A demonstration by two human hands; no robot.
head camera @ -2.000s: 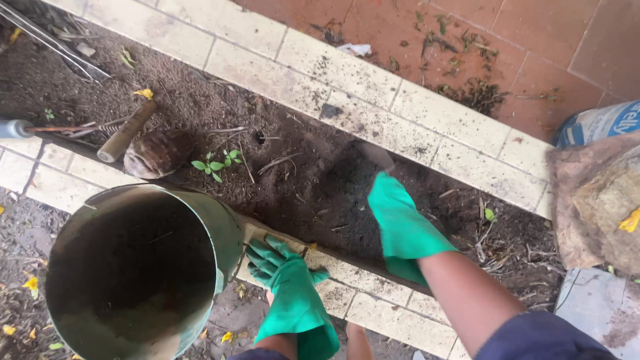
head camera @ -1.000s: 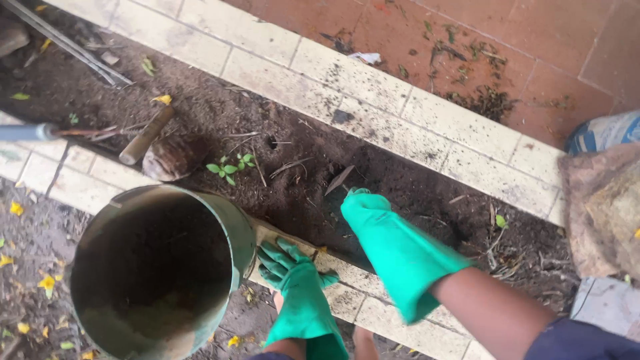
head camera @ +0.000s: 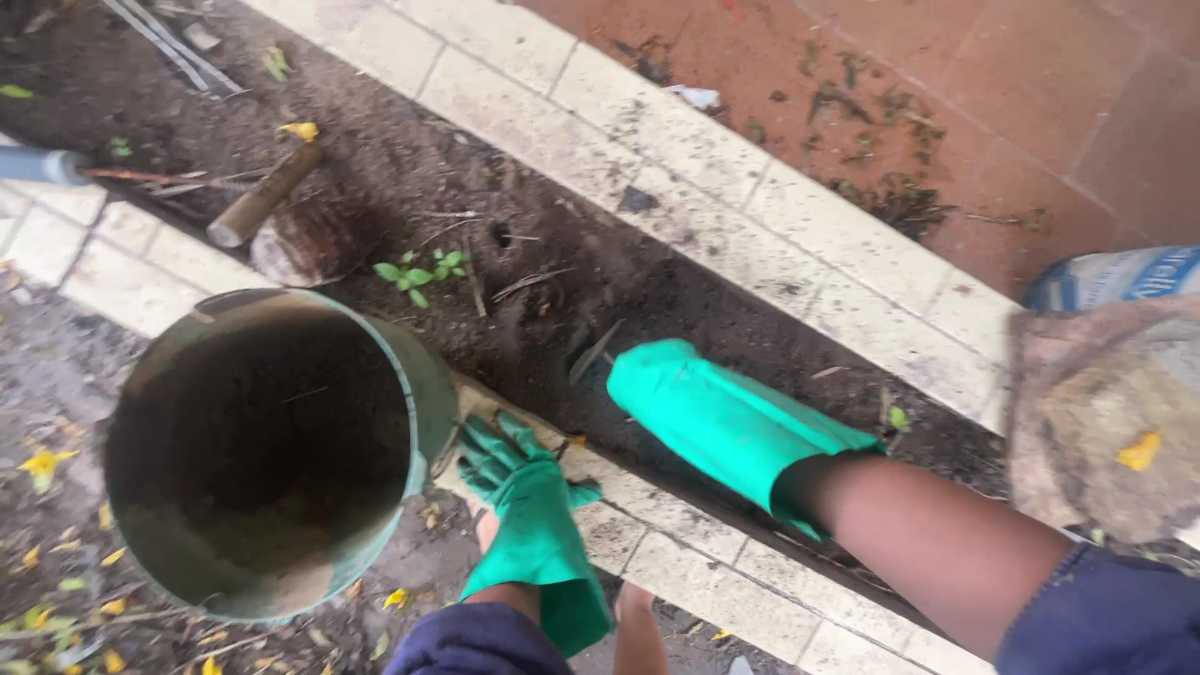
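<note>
My left hand (head camera: 511, 464), in a green rubber glove, rests with spread fingers on the tiled edge (head camera: 680, 516) of a narrow soil bed, just right of a large green bucket (head camera: 436, 394). The bucket's inside is dark, with soil on its walls. My right hand (head camera: 656, 375), gloved likewise, is down in the bed over the dark soil (head camera: 525, 328). A thin grey blade of a hand tool (head camera: 593, 352) shows just past its fingertips; the fingers and any handle are hidden by the glove, so the grip looks closed but is partly unseen.
A small green seedling (head camera: 417, 274) grows in the bed. Left of it lie a brown husk-like lump (head camera: 305, 239), a wooden handle (head camera: 264, 195), a grey tube-like handle (head camera: 42, 166) and metal rods (head camera: 173, 47). A stained sack (head camera: 1106, 412) and a printed bag (head camera: 1125, 277) stand at right.
My right hand has moved left along the bed since the earliest frame, and its glove has turned. My left hand stays on the tiled edge beside the bucket.
</note>
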